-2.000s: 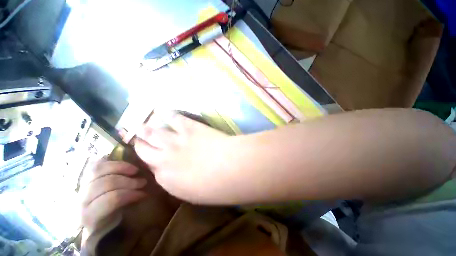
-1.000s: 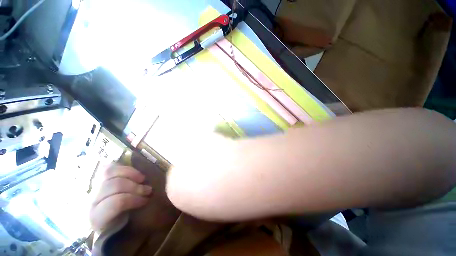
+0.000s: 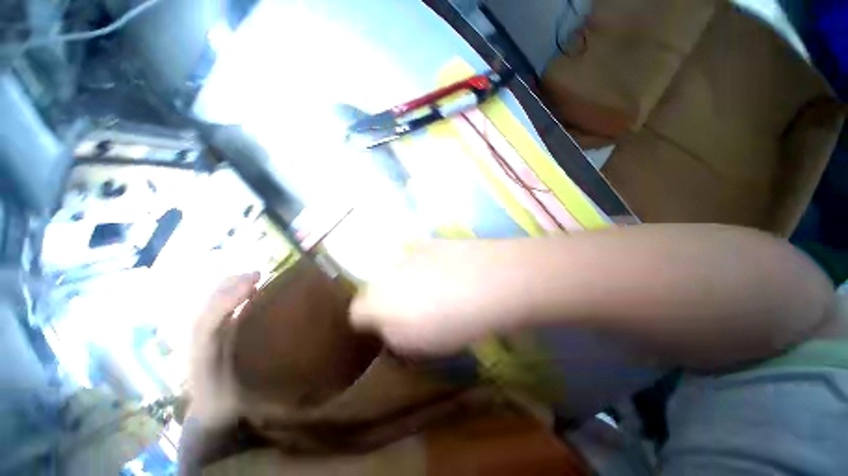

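A brown bag body lies in front of me against the machine's edge, its darker folds running down towards my lap. My left hand holds its left edge, fingertips at the upper corner beside a yellow strip. My right hand is at the bag's right side, its arm crossing from the right. Glare and blur hide its fingers, so its grip cannot be told. The white machine bed beyond the bag is strongly overexposed.
Red-and-black handled snips lie on a pale sheet with yellow and pink strips, a thin brown thread on it. A second brown bag piece lies at the upper right. A dark table edge runs between them.
The view has shifted, so the machine and snips sit further right. The bag between my hands shows wider and flatter. My left fingers have moved up to its upper left corner.
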